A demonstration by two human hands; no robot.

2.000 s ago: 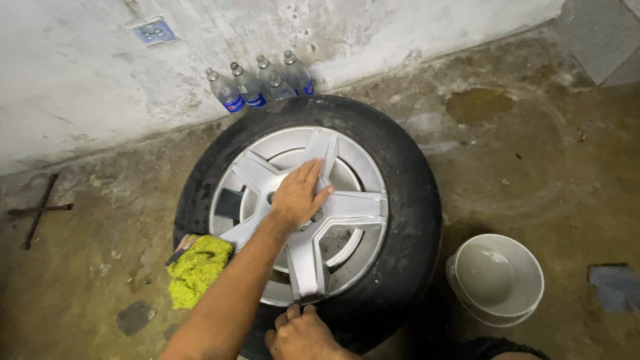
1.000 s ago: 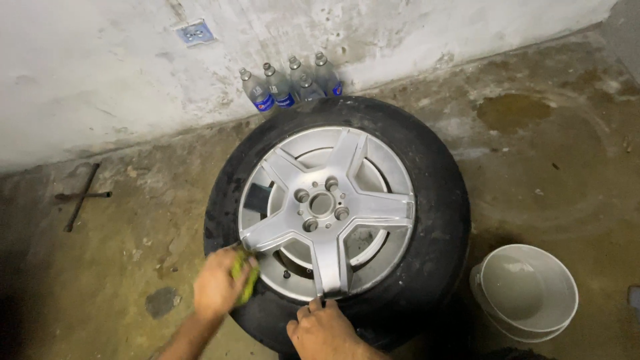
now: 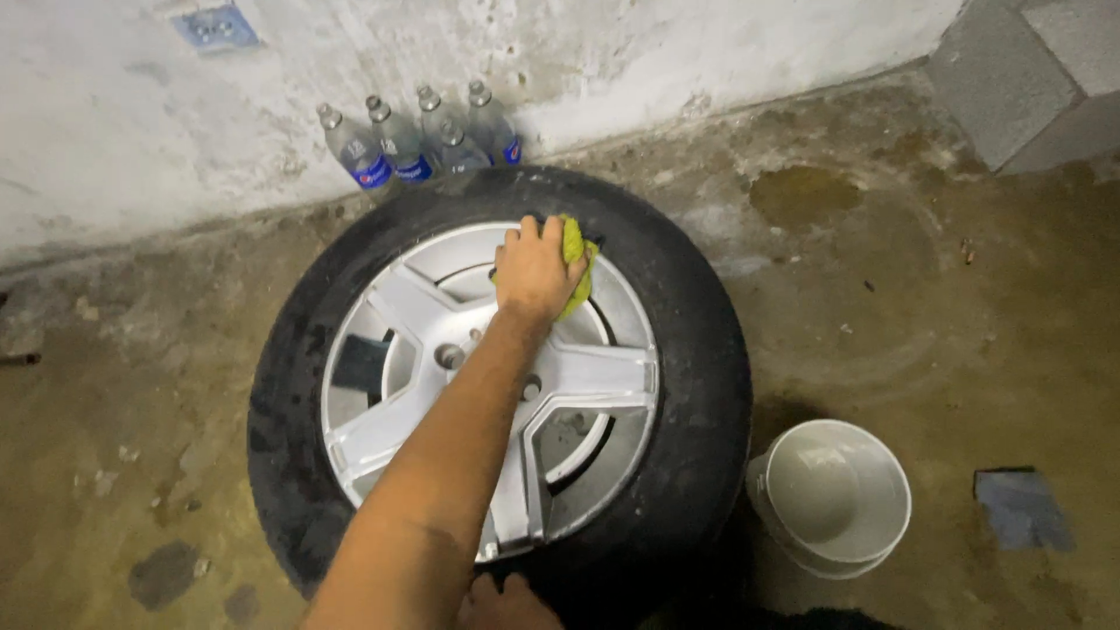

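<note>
A silver five-spoke alloy wheel rim [image 3: 604, 372] with its black tyre [image 3: 700, 350] lies flat on the floor. My left hand [image 3: 535, 267] presses a yellow-green cloth [image 3: 573, 302] against the rim near its upper edge, and that forearm crosses over the spokes and part of the hub. At the near side of the tyre, below the rim's bottom edge, my right hand [image 3: 507, 604] is partly cut off by the frame; its fingers are curled and dim, and what they hold, if anything, is not clear.
Several clear plastic bottles [image 3: 402, 153] with blue labels stand between tyre and wall. A white bucket [image 3: 831, 499] is right of the tyre. A grey flat piece [image 3: 1022, 509] lies farther right, grey blocks [image 3: 1002, 83] at the upper right corner. The concrete floor has damp stains [image 3: 805, 194].
My left hand, with the cloth, has moved from the rim's lower left edge up to its upper edge. Two seconds ago the cloth lay on the tyre's left side while that hand rested over the hub.
</note>
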